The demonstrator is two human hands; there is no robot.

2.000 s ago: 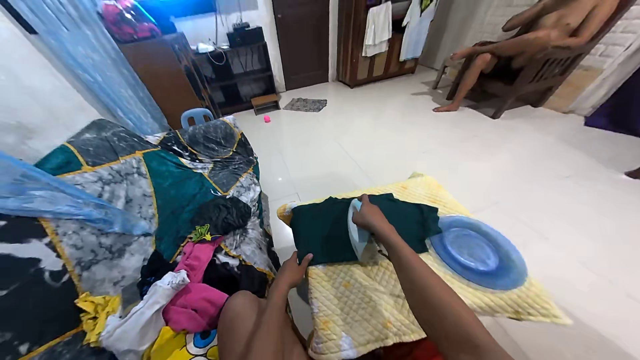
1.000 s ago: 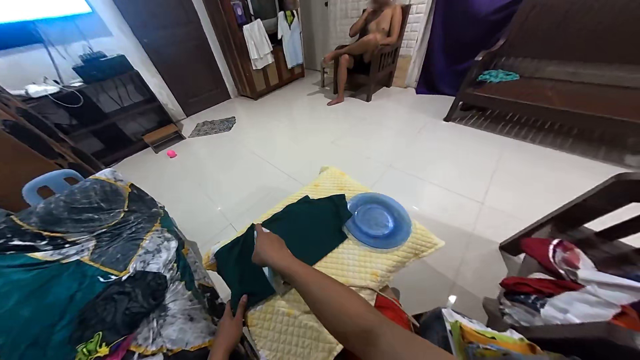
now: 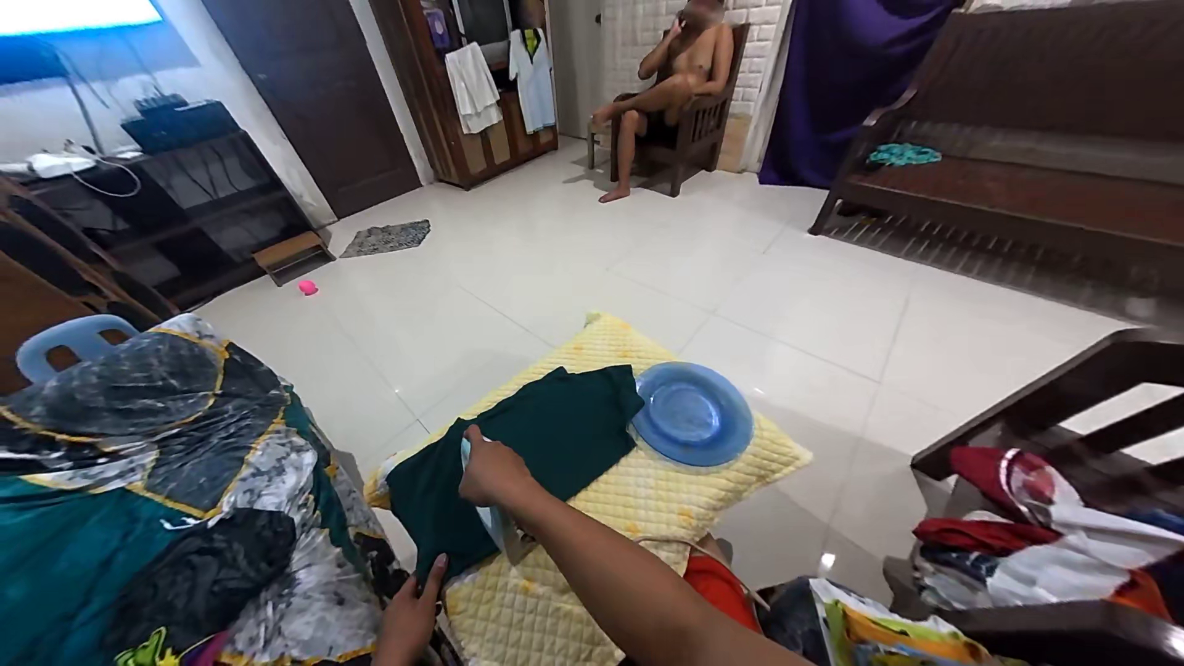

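A dark green garment (image 3: 555, 430) lies spread over a yellow quilted pad (image 3: 731, 481). My right hand (image 3: 495, 474) grips a clothes iron (image 3: 492, 532) that rests on the garment's left part; the hand and forearm hide much of the iron. At the garment's near left edge is my left hand (image 3: 413, 615), thumb and fingers touching the cloth; whether they pinch it is hard to tell. A blue plate-like dish (image 3: 696, 413) sits on the pad's right side, against the garment. A cord (image 3: 661, 541) runs across the pad near my right forearm.
Patterned bedding (image 3: 250, 462) with dark cloth on it is at the left, beside a blue plastic chair (image 3: 79, 338). Piled clothes (image 3: 1036, 536) lie on a wooden seat at the right. A person (image 3: 689, 65) sits in a wooden armchair farther off, near a wooden bench (image 3: 1017, 199).
The view has swung to the right. My right hand and the iron have moved toward the garment's left part, where two seconds ago they were near its middle.
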